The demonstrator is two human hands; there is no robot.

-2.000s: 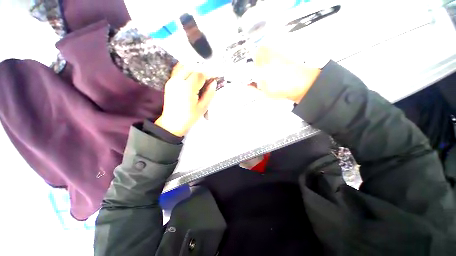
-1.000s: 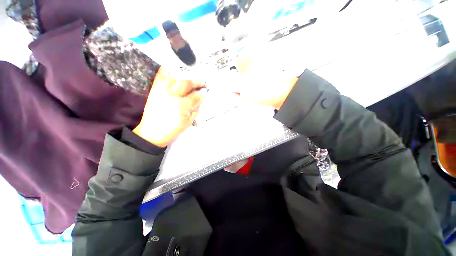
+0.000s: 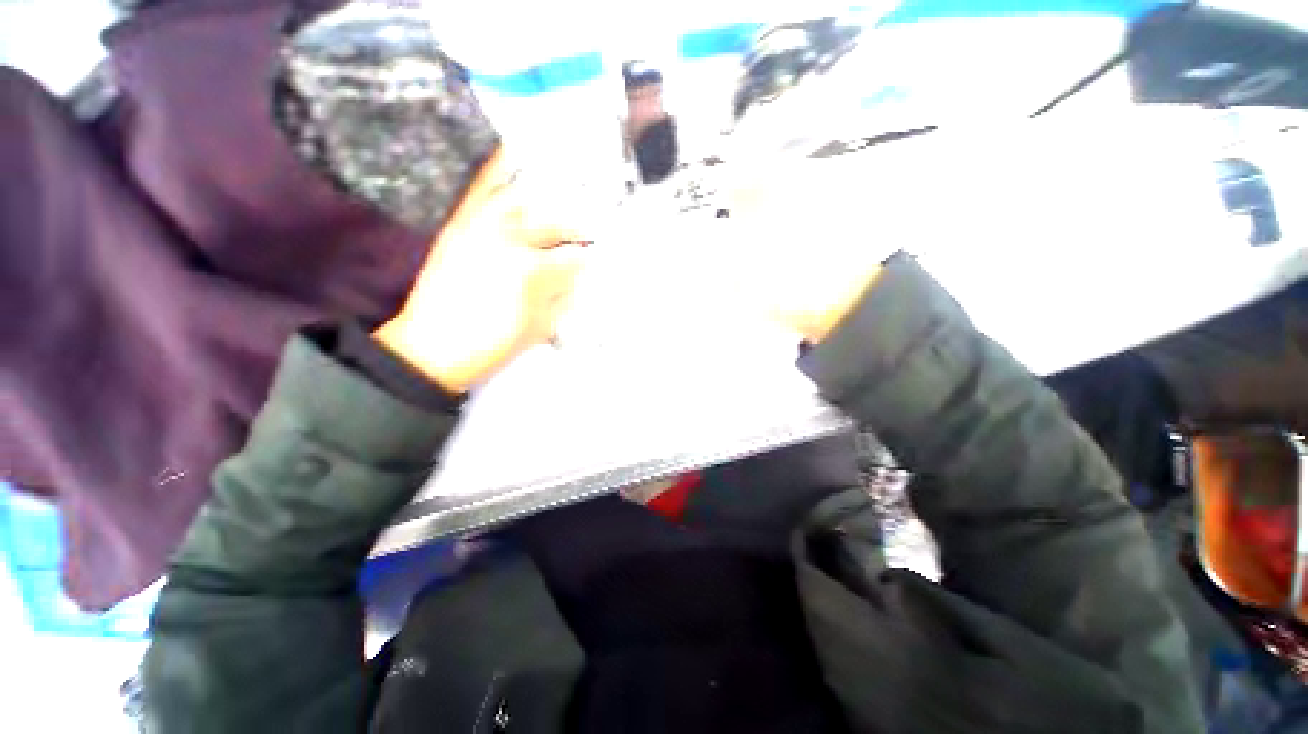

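The plum garment body (image 3: 215, 287) hangs at the left and spills over the table's left side. Its grey patterned trim (image 3: 387, 122) lies up against my left hand (image 3: 495, 280). My left hand rests on the white table with its fingers bent; glare hides what lies under the fingertips. My right hand (image 3: 825, 294) is washed out by glare; only the part near the cuff shows clearly, and its fingers cannot be made out. The presser foot area (image 3: 699, 187) shows small and metallic beyond the hands.
The white sewing machine (image 3: 990, 101) with a blue stripe stands at the back. A dark slim guide arm (image 3: 650, 126) is left of the needle area. A measuring strip (image 3: 617, 480) runs along the front edge. A blue basket (image 3: 50, 574) is at lower left. An orange object (image 3: 1245, 516) is at right.
The view has turned, showing more of the machine head at right. The plum cloth still hangs left. The dark and purple bits between the fingertips 2 seconds ago no longer show.
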